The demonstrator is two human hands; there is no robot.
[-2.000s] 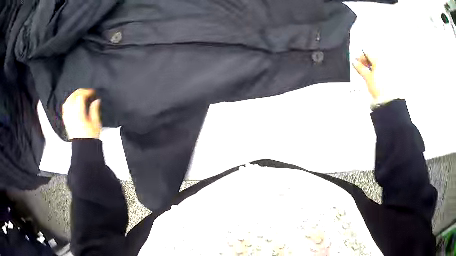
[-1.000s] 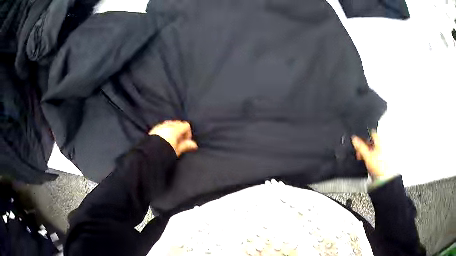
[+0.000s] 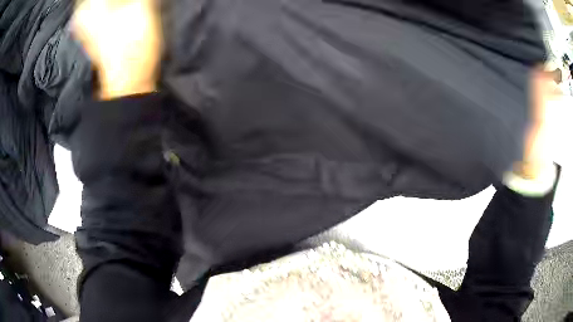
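A large dark garment (image 3: 283, 119) fills the middle of the view, blurred by motion, its upper part raised and stretched between my hands. A faint round spot, perhaps a button (image 3: 389, 171), shows on its lower strip. My left hand (image 3: 122, 47) is large, close and blurred at the upper left, over the garment's left side; its fingers are too blurred to read. My right hand (image 3: 541, 113) is blurred at the far right, with its fingers at the garment's right edge, and appears to grip it. A pale bangle (image 3: 529, 182) is on that wrist.
A heap of dark clothes (image 3: 22, 138) lies at the left. The white table top (image 3: 414, 229) shows below the garment and at the right. Speckled floor (image 3: 53, 267) shows beyond the near table edge. Small blurred items are at the upper right corner.
My left hand has moved up and left, closer to the camera. My right hand has moved up and right. The garment has been lifted and shifted, baring white table below its right part.
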